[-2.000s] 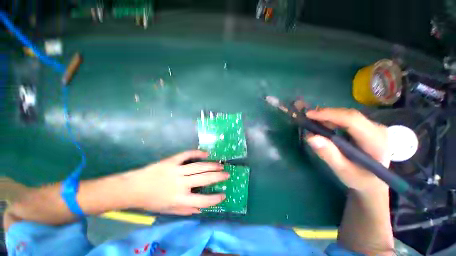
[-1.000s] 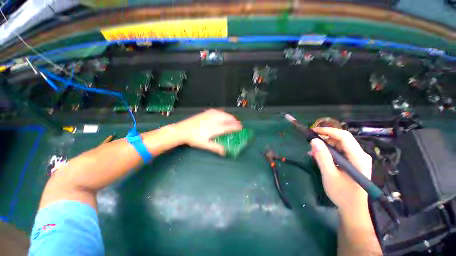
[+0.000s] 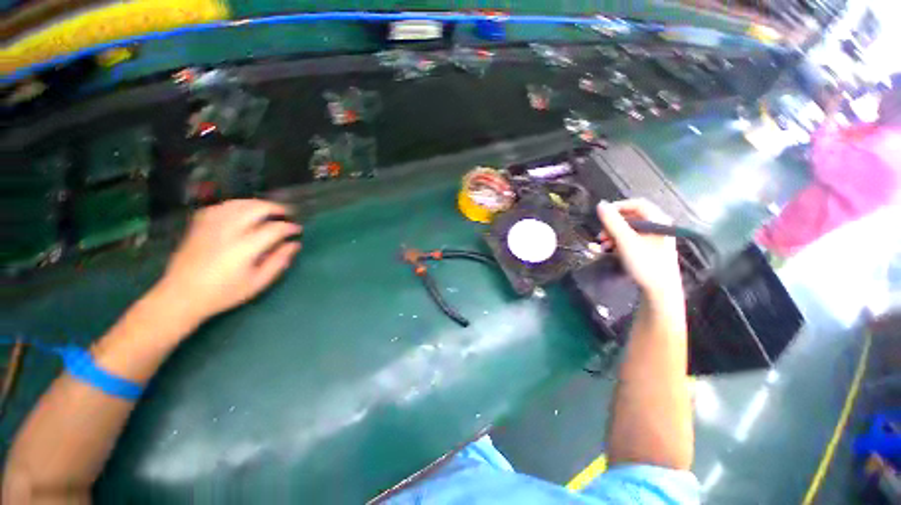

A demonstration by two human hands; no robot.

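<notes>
My left hand [image 3: 229,258] is at the left, over the green mat at the belt's near edge. Its fingers are slightly apart and I see nothing in it. A bright blue strap is round the left wrist. My right hand [image 3: 640,242] is at the soldering station on the right, closed round the dark handle of the soldering iron [image 3: 664,230]. The iron's tip is hard to make out. Side cutters [image 3: 423,271] with black and orange handles lie open on the mat between the hands.
A dark conveyor belt [image 3: 282,148] with several populated boards crosses the back. A yellow tape roll [image 3: 485,194] stands by a black fan [image 3: 499,247] with a round white label. A dark grey box [image 3: 642,182] and an open black box [image 3: 746,321] are right. A person's pink sleeve shows far right.
The view has turned to the right. The green board is no longer in my left hand, which is now bare at the belt's edge. My right hand has moved with the iron to the station.
</notes>
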